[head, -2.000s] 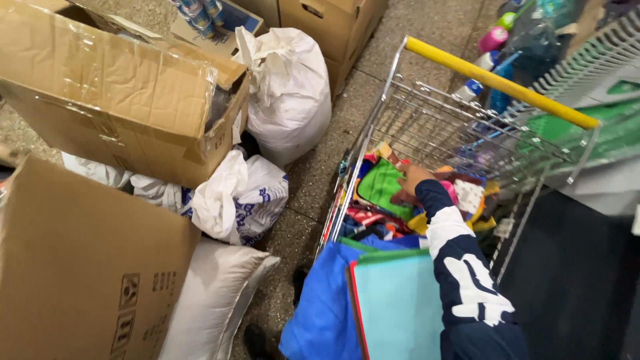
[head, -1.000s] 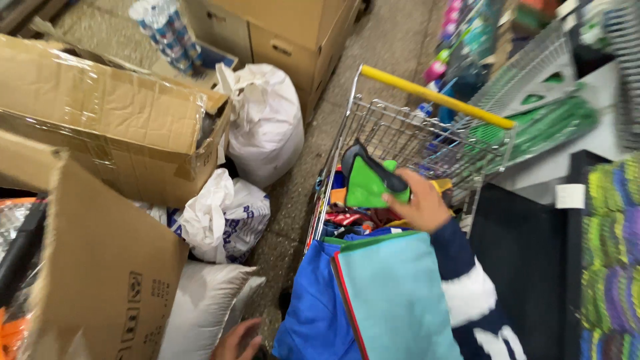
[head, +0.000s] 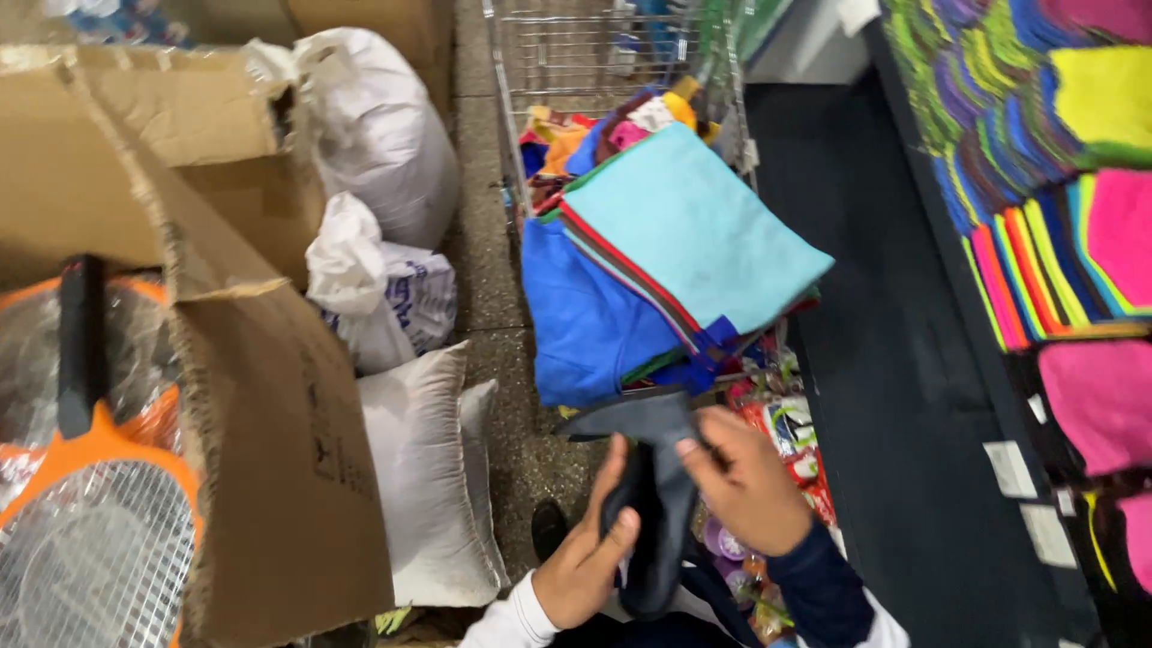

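Note:
A dark grey and black item (head: 661,450), blurred, its kind not clear, is between my two hands below the cart. My left hand (head: 589,549) holds its lower left side, thumb and fingers around it. My right hand (head: 747,477) grips its upper right side. Just beyond, a stack of folded cloths with a light blue one on top (head: 693,225) lies over the near end of a wire shopping cart (head: 585,54), beside a blue cloth (head: 585,315). Mixed colourful cloth pieces (head: 562,148) fill the cart behind the stack.
Left stand an open cardboard box (head: 279,450) with orange rackets (head: 99,432), another carton (head: 171,108), a white sack (head: 378,126), a white plastic bag (head: 387,288) and white pillows (head: 423,477). At right, a black shelf surface (head: 873,315) runs beside stacked colourful cloths (head: 1044,261).
My right hand has come back from over the cart toward my body. My left hand has moved right and now holds the dark item too. The green part seen a second ago is out of sight.

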